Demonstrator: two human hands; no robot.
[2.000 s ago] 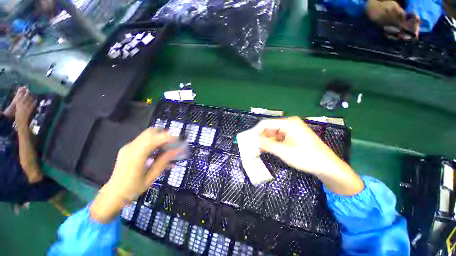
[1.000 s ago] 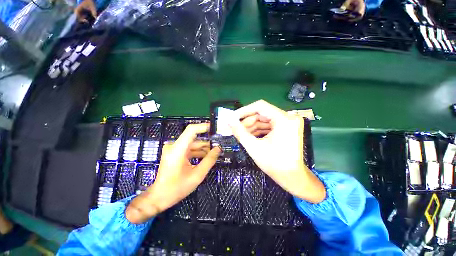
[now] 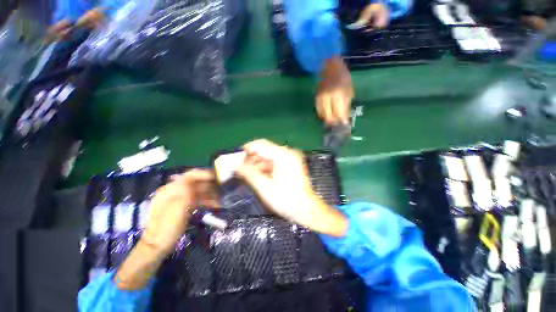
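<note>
My left hand is at the left edge of a black phone housing, fingers bent around it above the tray. The image is blurred and the housing is partly hidden. My right hand pinches a flat white piece, likely the display, at the housing's upper end. A short pale bar shows just below my left fingers; I cannot tell whether it is held. The black blister tray lies under both hands, with pale keypads in its left pockets.
Another person's hand reaches across the green bench to a small dark unit. White pieces lie behind the tray. A parts tray with long white pieces and a yellow loop is right. A plastic bag is far left.
The view has shifted right. The white piece stays in my right fingers at the housing. The other person's arm has come in over the bench to the dark unit. The pale bar now shows below my left hand.
</note>
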